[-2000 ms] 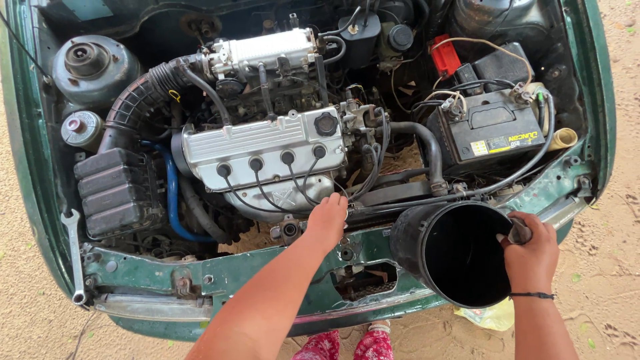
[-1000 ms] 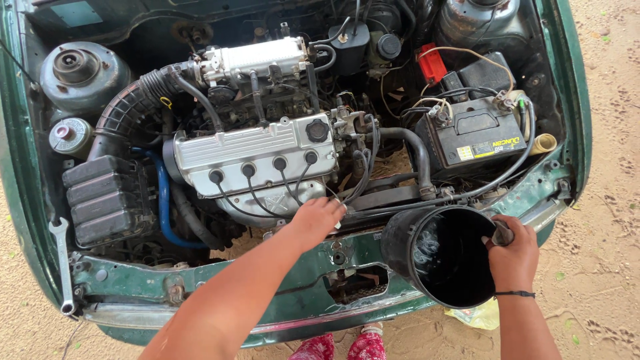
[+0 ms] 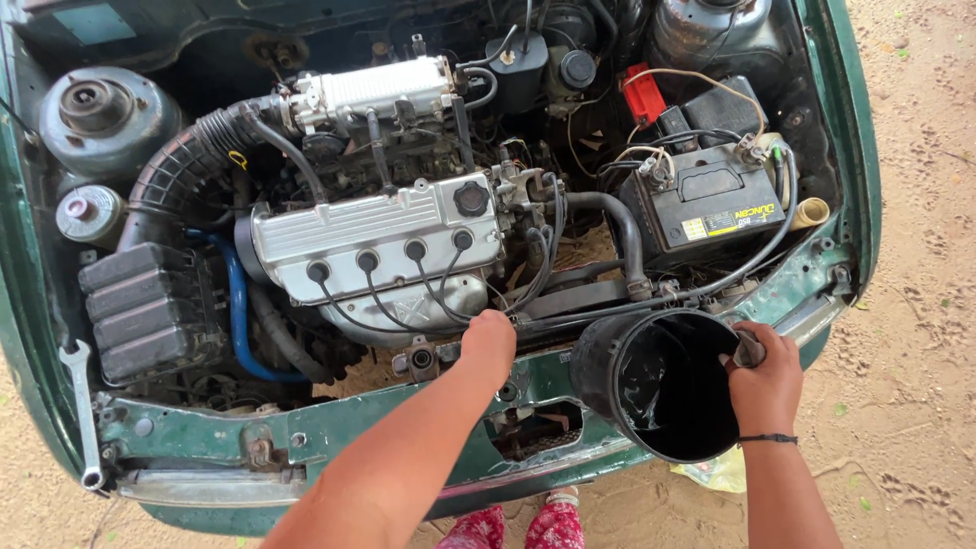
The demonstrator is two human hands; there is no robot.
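Observation:
My right hand (image 3: 765, 377) grips the rim of a black cylindrical container (image 3: 598, 374), tilted over the green front panel, with shiny liquid inside; a grey-brown piece shows between thumb and fingers. My left hand (image 3: 492, 339) reaches to the spark plug leads (image 3: 450, 309) and the hose beside the panel; its fingertips are hidden, so what it touches cannot be told. Left of that hand is the radiator's open filler neck (image 3: 422, 357). The silver engine valve cover (image 3: 374, 236) with its black oil cap (image 3: 471, 198) lies behind.
A combination wrench (image 3: 82, 415) lies at the front left corner, near the black air filter box (image 3: 145, 313) and a blue hose (image 3: 240, 313). The car battery (image 3: 705, 198) sits right of the engine. A plastic bag (image 3: 717, 471) is on the sandy ground.
The container in my right hand has tilted further, and liquid now shows inside it. My left hand stays near the leads, its fingers more closed than one second ago.

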